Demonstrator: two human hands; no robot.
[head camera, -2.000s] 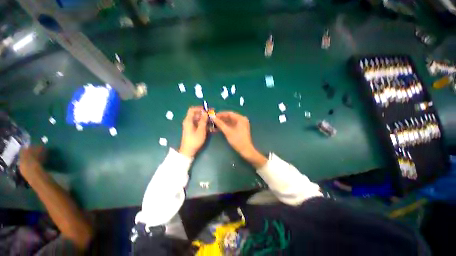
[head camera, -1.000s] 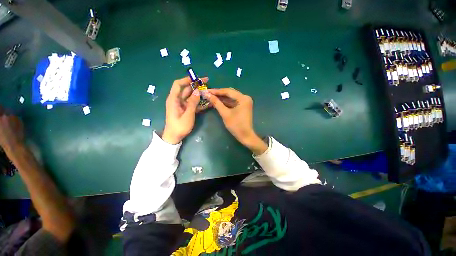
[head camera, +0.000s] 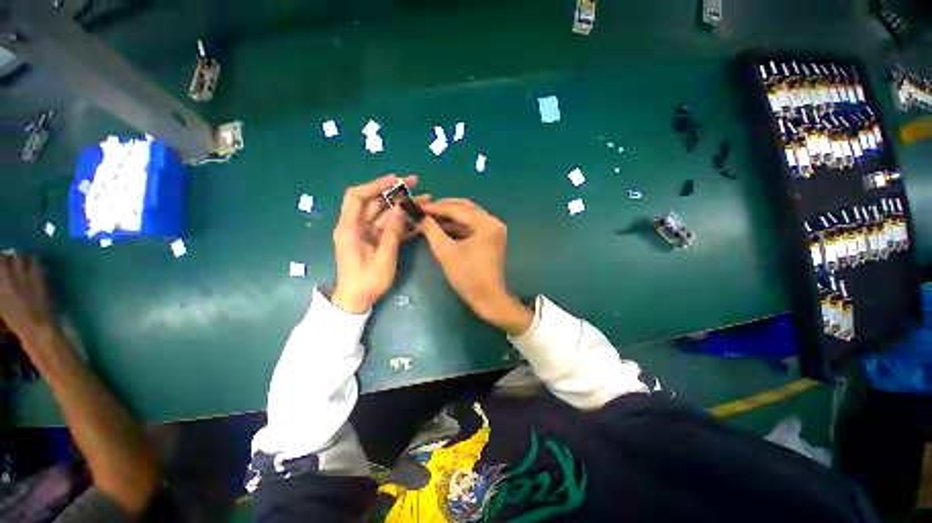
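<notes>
A small electronic module (head camera: 403, 200) is held between both hands above the near middle of the green bench. A silver-framed end points up and to the left, and a black part lies toward my right fingers. My left hand (head camera: 366, 245) grips it between thumb and fingers from the left. My right hand (head camera: 468, 250) has thumb and fingertips at its lower right end. The fingers hide part of the module. Small white pads (head camera: 373, 137) lie loose on the bench beyond and beside the hands.
A blue bin (head camera: 169, 194) heaped with white pieces is at left. A black tray (head camera: 853, 199) of modules is at right, with a metal module (head camera: 672, 230) and black scraps (head camera: 688, 127) beside it. A pale-blue square (head camera: 549, 109) lies beyond. Another person's arm (head camera: 77, 393) is at left.
The module has been turned in my hands: its dark, white-marked end stuck up before, and now a silver-framed end and a black part show. The amber area is less visible.
</notes>
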